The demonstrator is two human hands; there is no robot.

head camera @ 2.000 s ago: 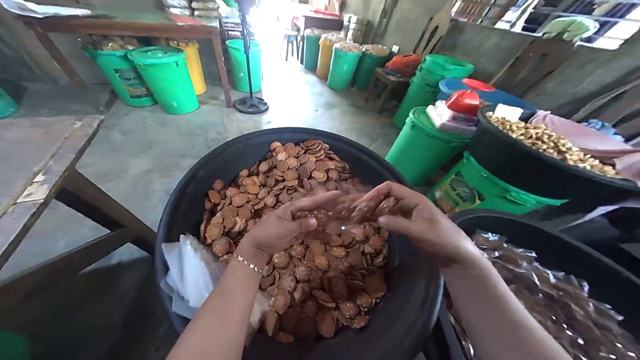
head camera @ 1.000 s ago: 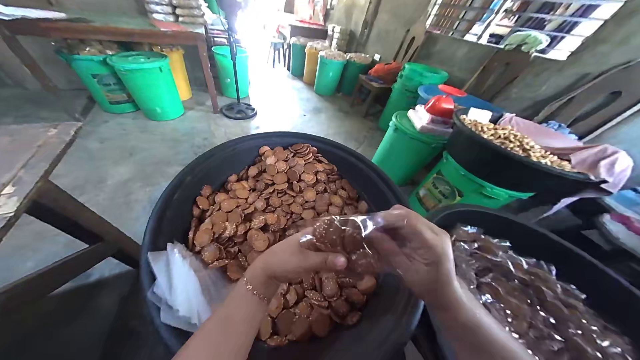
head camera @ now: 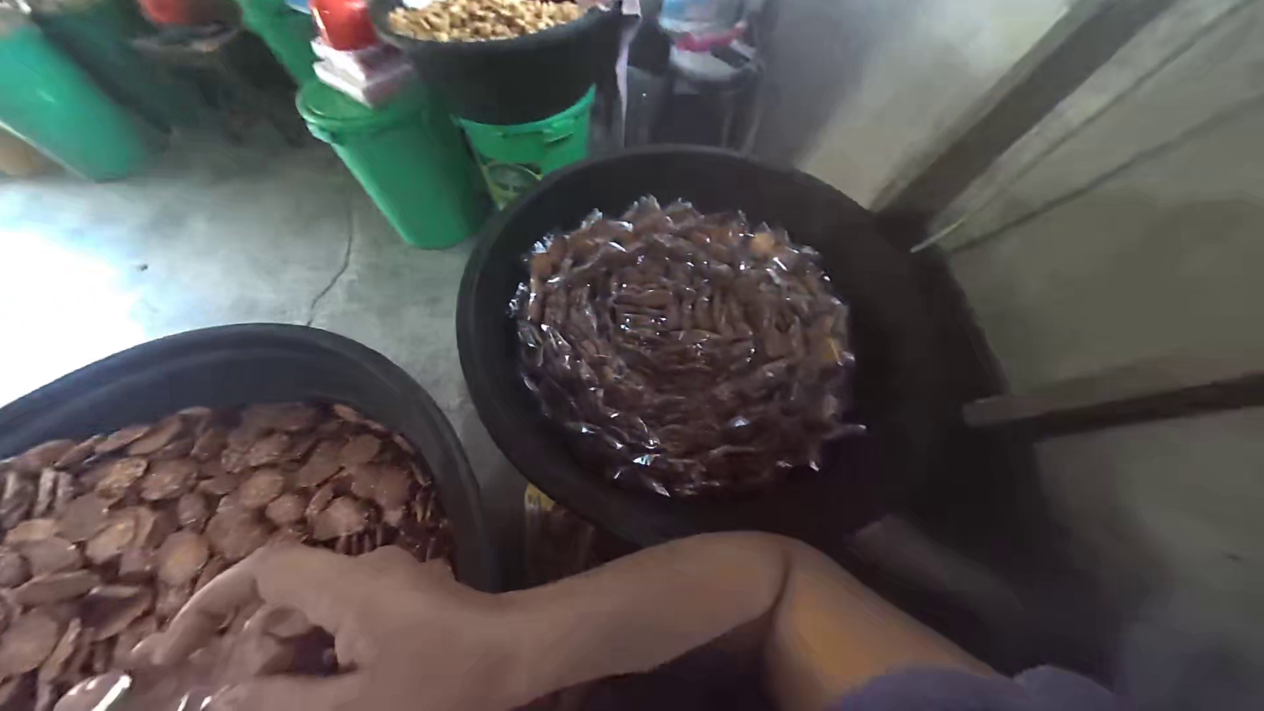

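Note:
My right hand (head camera: 326, 627) is at the lower left, over a black basin (head camera: 434, 425) of loose round brown cookies (head camera: 183, 558). Its fingers are curled on a clear plastic packet (head camera: 114, 691), of which only shiny bits show at the bottom edge; what is inside is hard to make out. My left hand is out of view. Up and to the right of my hand, a second black basin (head camera: 484, 336) holds clear packets of brown cookies (head camera: 681, 346), stacked in rings. My right forearm passes just below this basin.
Behind the basins stand a green bucket (head camera: 395, 163) with a pale stack and red item on top, and a black tub (head camera: 504, 79) of light brown pieces on another green bucket (head camera: 553, 138). Wooden beams (head camera: 1116, 400) lean by the wall at right.
The view has swung right and down, bringing the basin of packets to the middle. My left hand, earlier at the packet with my right, is out of view.

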